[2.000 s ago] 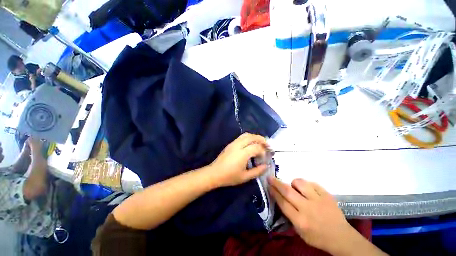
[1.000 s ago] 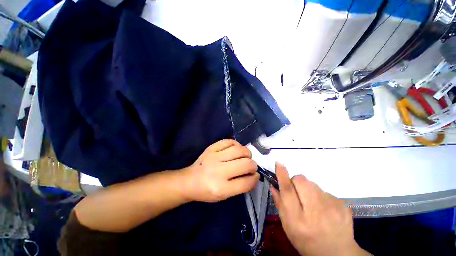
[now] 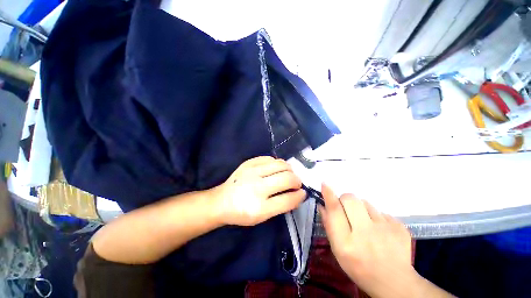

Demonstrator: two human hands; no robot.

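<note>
A dark navy garment (image 3: 169,110) lies bunched on the white machine table and hangs over the front edge. A pale overlocked edge (image 3: 265,87) runs down it to my fingers. My left hand (image 3: 259,189) is closed on the garment at its opening. My right hand (image 3: 364,236) is just right of it, with thumb and fingers pinching a thin dark piece (image 3: 314,195) that runs to the left fingertips; whether it is cloth or a tool is unclear. A white-grey strip (image 3: 300,238) hangs in a narrow loop below the hands.
The white machine head (image 3: 431,29) looms at upper right, with a grey ribbed cylinder (image 3: 424,100) beside its foot. Orange-handled (image 3: 495,125) and red-handled (image 3: 503,96) tools lie at right. A measuring tape (image 3: 454,228) follows the front edge. Brown-taped material (image 3: 67,201) is at left.
The view has moved closer to the work. The right hand went from lying flat by the opening to pinching the dark piece. The left hand has shifted slightly on the cloth.
</note>
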